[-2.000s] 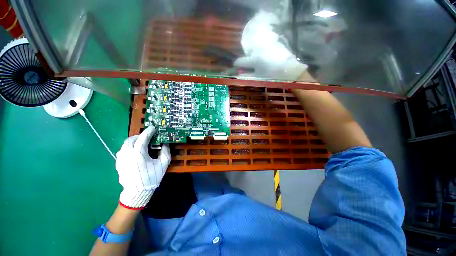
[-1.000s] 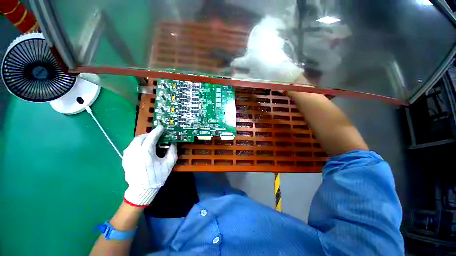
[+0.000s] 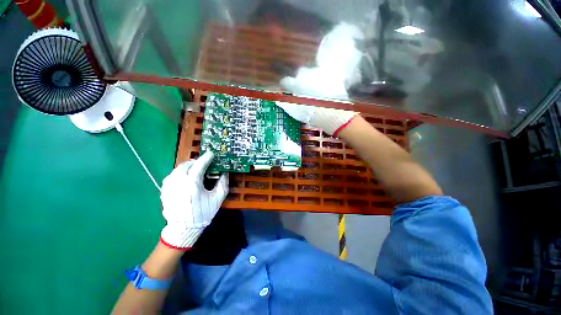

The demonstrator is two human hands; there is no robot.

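Note:
A green circuit board (image 3: 246, 132) with rows of components lies on the reddish-brown slotted grate (image 3: 320, 197), its far edge behind the hood's lower frame. My left hand (image 3: 192, 197), in a white glove with a red cuff edge, grips the board's near left corner between thumb and fingers. My right hand (image 3: 323, 117), also gloved, reaches over the board's far right part. Its fingers are hidden behind the hood edge and its glare, so I cannot tell whether it holds a tool.
The clear hood (image 3: 246, 49) with its reddish-brown lower edge spans above the grate. A white fan (image 3: 61, 77) with a cable stands on the green mat (image 3: 80, 215) at the left. A blue strap (image 3: 146, 280) is on my left wrist. Dark racks stand at the right.
My right hand has moved left and nearer, from beyond the hood edge to over the board's right part. The whole view has shifted slightly; my left hand keeps its hold on the corner.

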